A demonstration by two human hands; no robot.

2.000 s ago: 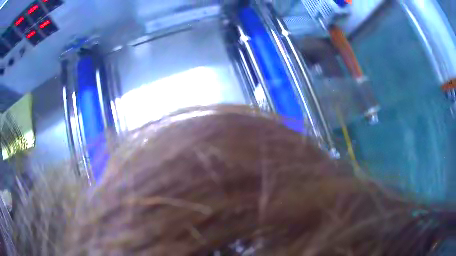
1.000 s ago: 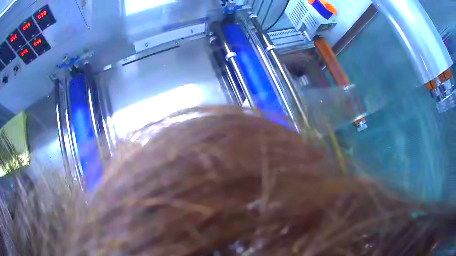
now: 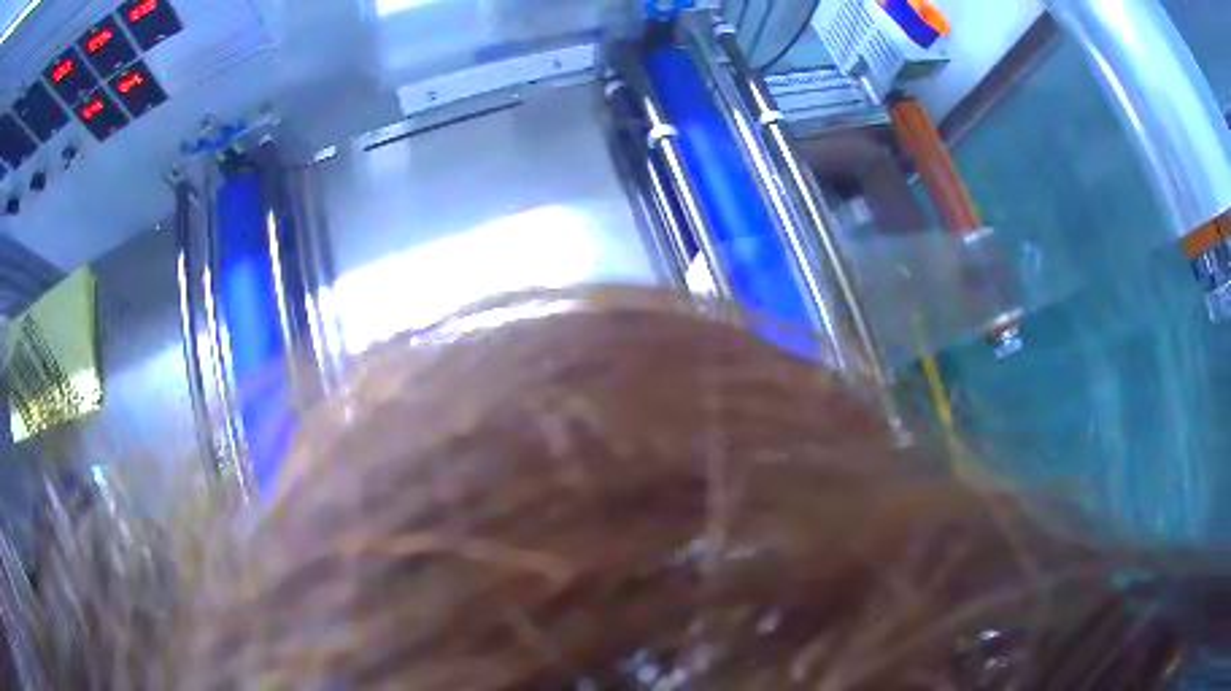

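Note:
Neither of my hands shows; brown hair covers the lower half of the view and hides whatever lies under it. A shiny steel work plate [image 3: 446, 182] with a strong white glare lies beyond the hair. A blue strip [image 3: 247, 277] runs along its left side and another blue strip [image 3: 729, 196] along its right side, each with chrome guide rods [image 3: 803, 223] beside it. A pale yellow tray [image 3: 57, 354] with dark slot-like lines is at the far left, its lower part blurred by hair.
Black displays with red digits [image 3: 99, 65] are at upper left. A white vented box [image 3: 884, 38] with an orange-brown tube [image 3: 934, 165] below it is at upper right. A clear thick tube [image 3: 1147, 115] is at far right. A yellow strip [image 3: 937, 392] crosses the blue-green surface [image 3: 1080, 392].
Since one second ago the machine parts have shifted slightly right in the view, and the left-side parts also slightly up. No machine part has visibly moved by itself.

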